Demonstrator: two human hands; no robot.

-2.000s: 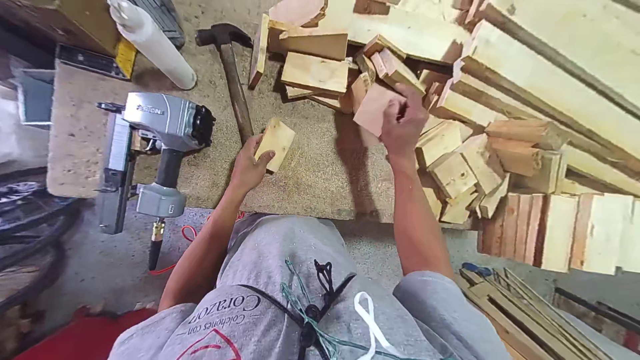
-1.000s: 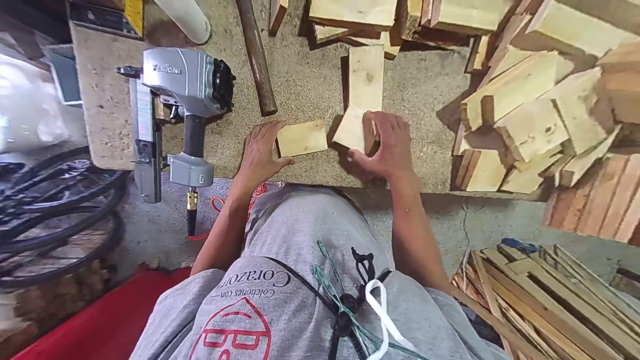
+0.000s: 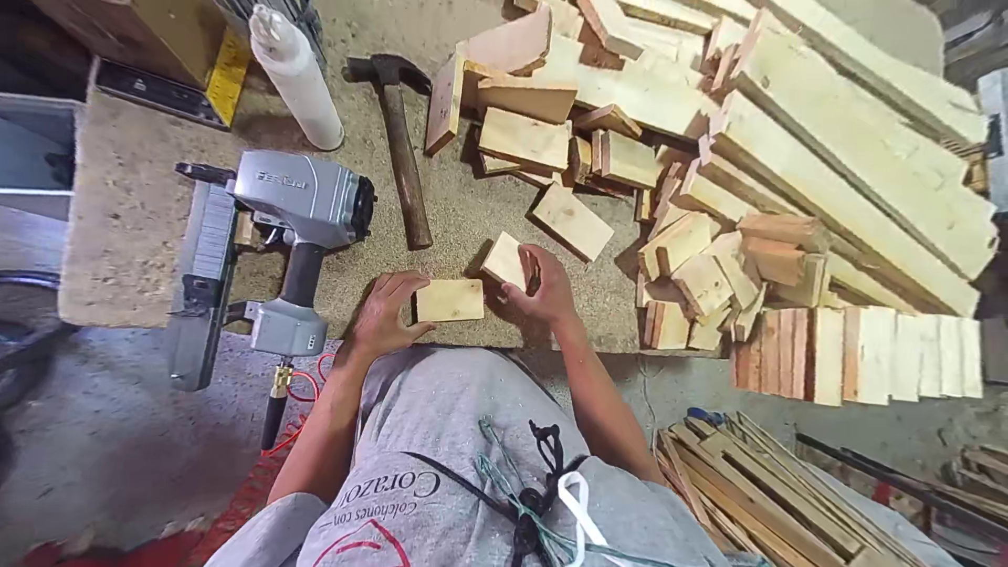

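Near the front edge of the workbench (image 3: 315, 24), my left hand (image 3: 387, 311) holds the left end of a small rectangular wood block (image 3: 450, 300) between thumb and fingers. My right hand (image 3: 543, 287) grips a second wood block (image 3: 505, 261), tilted, just right of and above the first; a gap separates the two. Another block (image 3: 573, 221) lies behind my right hand. A pneumatic nailer (image 3: 295, 201) rests on its side at the left, its hose fitting beyond the bench edge. A claw hammer (image 3: 404, 153) lies behind my left hand, head away from me.
A white bottle (image 3: 299, 83) and a box (image 3: 169, 35) with a yellow-and-black square stand back left. Loose wood blocks (image 3: 701, 283) and long boards (image 3: 850, 150) are piled at the right. Wood strips (image 3: 756, 488) lie below the bench, and a red coiled hose (image 3: 252, 480) hangs at the left.
Two seconds ago my right hand was farther back at the pile with a block. It has come down beside my left hand. The view has shifted noticeably between frames.
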